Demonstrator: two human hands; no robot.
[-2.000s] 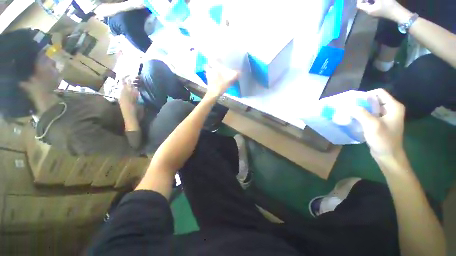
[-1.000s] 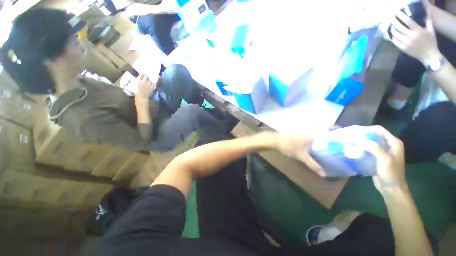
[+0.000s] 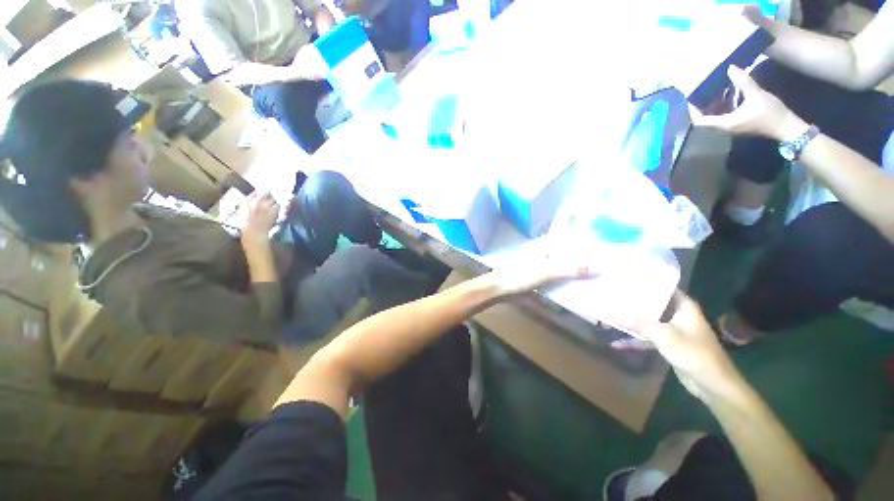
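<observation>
A white card piece, perhaps an inner box [image 3: 632,284], is held over the table's near corner; glare washes out its shape. My left hand [image 3: 544,272] is at its left edge with the fingers on it. My right hand [image 3: 676,338] grips its lower right edge. A light blue patch [image 3: 618,229] shows just behind it, and a crumpled clear plastic bag [image 3: 692,221] lies beside that at the table's right edge. Open blue-and-white retail boxes stand behind my left hand, one in the middle [image 3: 534,201] and one to its left [image 3: 471,231].
Another blue box [image 3: 655,137] stands at the table's right side. A neighbour's hands [image 3: 750,108] hold a dark item at right. A seated person in a cap [image 3: 147,245] is at left. Brown cardboard [image 3: 588,362] juts out under the table edge; stacked cartons [image 3: 127,362] are at lower left.
The blue-white bagged part is no longer between my hands; they now hold the white piece, nearer the table corner. The crumpled bag now shows at the table's right edge.
</observation>
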